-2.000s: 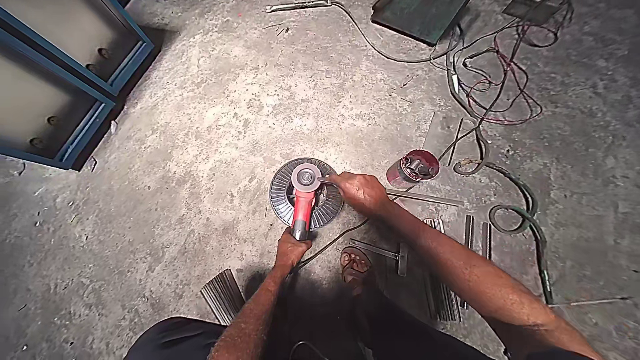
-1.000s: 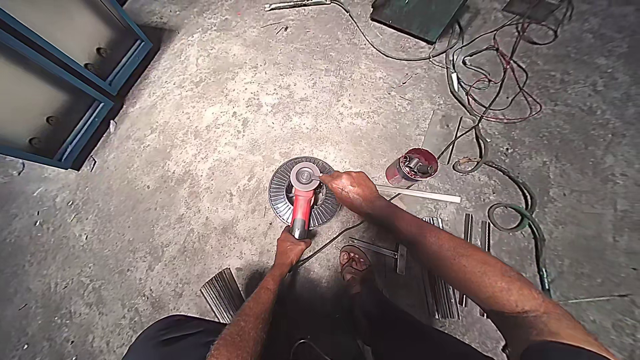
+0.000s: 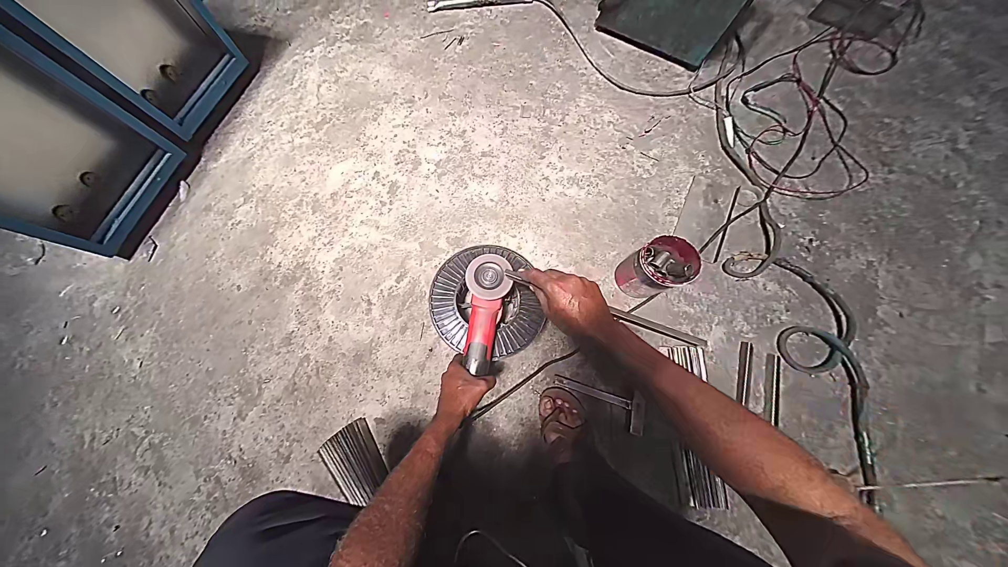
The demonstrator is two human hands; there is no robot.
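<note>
My left hand (image 3: 463, 391) is closed around the rear body of a red angle grinder (image 3: 482, 321). Its round disc (image 3: 489, 276) faces up, above a ribbed, dark round piece (image 3: 446, 309) on the floor. My right hand (image 3: 573, 301), right of the disc, grips a thin metal piece (image 3: 518, 277) whose tip is at the disc's edge; whether they touch is unclear. Part of a flat metal bar (image 3: 660, 326) shows beyond my right wrist. A dark red can (image 3: 635, 276) filled with small metal pieces stands to the right of that hand.
Metal strips lie in bundles at lower left (image 3: 354, 462) and lower right (image 3: 703, 472). A hammer-like tool (image 3: 636, 413) lies beside my foot (image 3: 561, 413). Tangled cables (image 3: 853, 370) run down the right side. Blue-framed panels (image 3: 177, 150) stand upper left, a dark green plate (image 3: 673, 27) at the top.
</note>
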